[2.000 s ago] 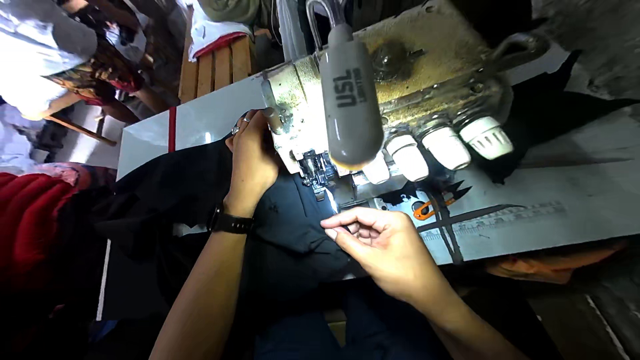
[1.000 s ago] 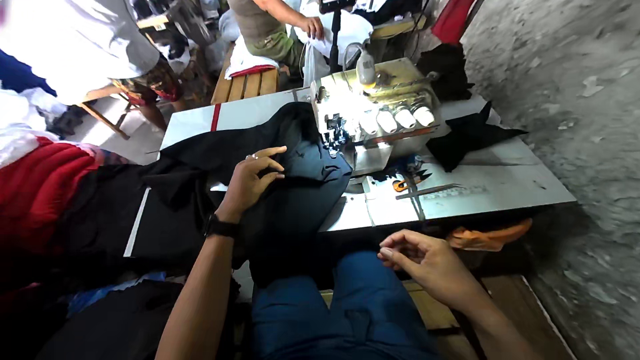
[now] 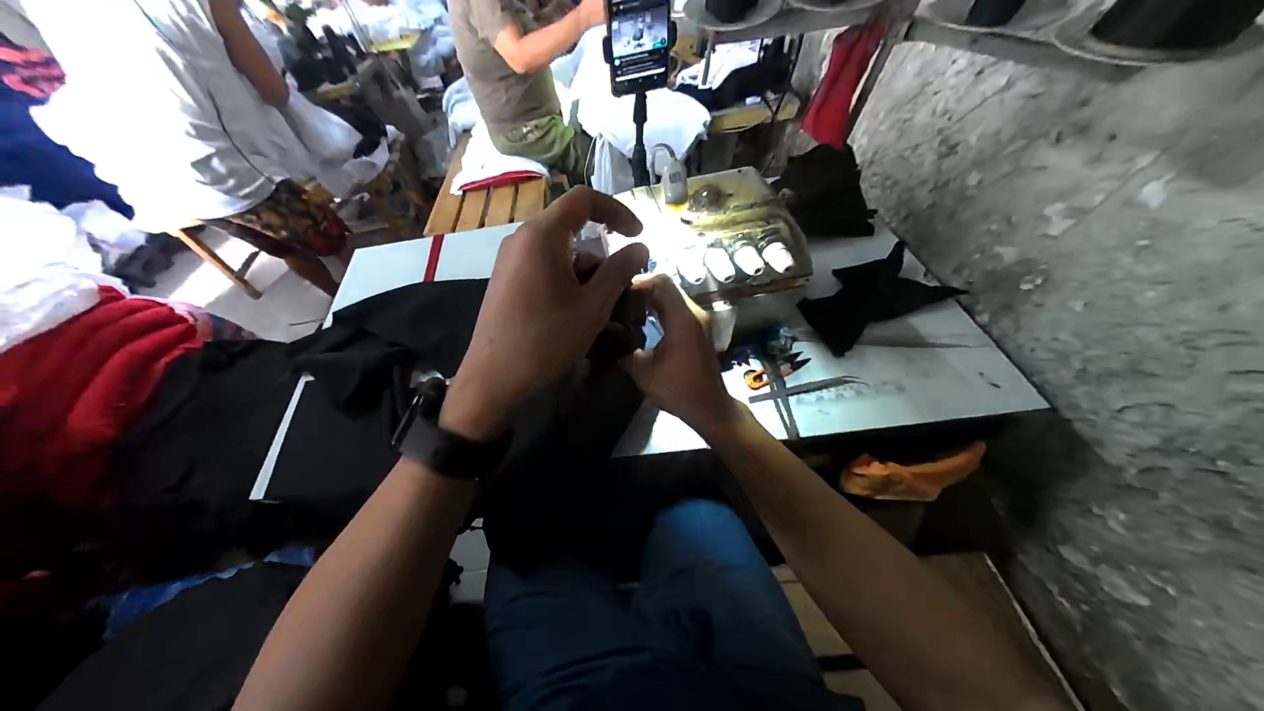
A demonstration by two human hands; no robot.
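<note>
My left hand (image 3: pixel 548 306), a dark watch on its wrist, is raised over black fabric (image 3: pixel 415 316) with thumb and fingers curved apart. Close beside it, my right hand (image 3: pixel 681 360) has its thumb and forefinger near dark cloth between the hands; the exact grip is hidden. Just behind is a sewing machine (image 3: pixel 775 207) with several white knobs and a bright lamp (image 3: pixel 674 183). Orange-handled thread snips (image 3: pixel 755 379) and dark tweezers (image 3: pixel 810 388) lie right of my hands on the white table (image 3: pixel 928 385).
Black cloth scraps (image 3: pixel 869 301) lie at the table's right, by a rough wall (image 3: pixel 1126 247). A phone (image 3: pixel 640 44) stands behind the machine. Two people are beyond the table, near a wooden bench (image 3: pixel 484 202). Red fabric (image 3: pixel 89 395) is piled at left; an orange cloth (image 3: pixel 913 474) hangs below the table edge.
My hands, apart one second ago, have come together in front of the machine. The right hand has moved up from over my lap. The view has tilted up since two seconds ago.
</note>
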